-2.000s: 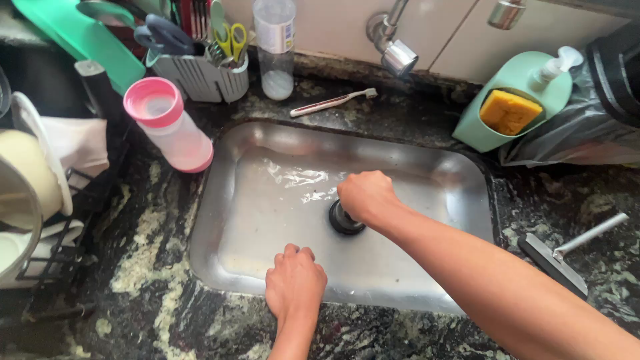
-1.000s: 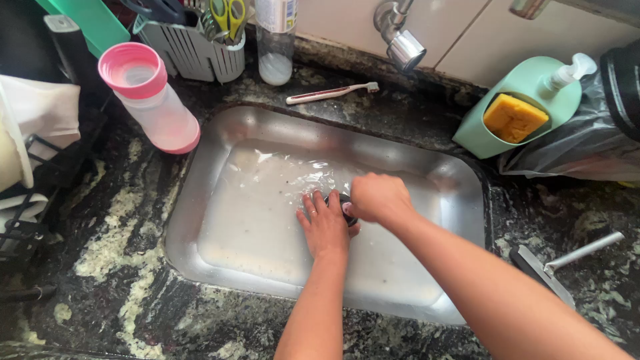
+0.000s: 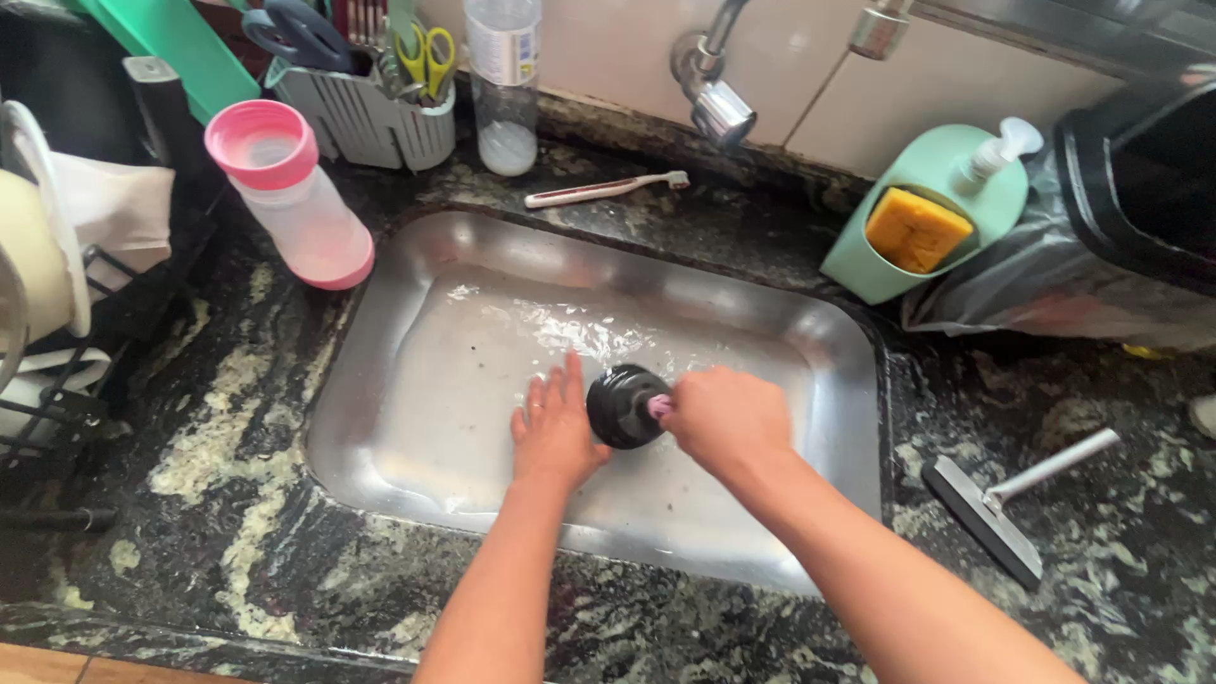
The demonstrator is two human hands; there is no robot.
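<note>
A stainless steel sink basin (image 3: 380, 380) holds cloudy, rippling water with small dark specks in it. Near its middle is a black rubber plunger (image 3: 622, 407), tilted, its cup showing at the left and its pinkish handle end leading into my right hand (image 3: 730, 418). That hand is closed in a fist round the handle. My left hand (image 3: 556, 427) is spread just left of the cup, fingers apart, at the water; whether it touches the cup's edge I cannot tell. The drain does not show.
Behind the sink lie a toothbrush (image 3: 608, 190), a plastic bottle (image 3: 505, 95) and a chrome faucet (image 3: 722, 109). A pink-lidded bottle (image 3: 304, 209) and cutlery holder (image 3: 370, 114) stand left. At right are a soap dispenser (image 3: 855, 261) with sponge (image 3: 917, 231), a lined bin (image 3: 1092, 190) and a squeegee (image 3: 988, 522).
My left hand went from the near rim to the plunger cup, and is now a little left of it. The plunger, upright two seconds ago, is now tilted in my right hand.
</note>
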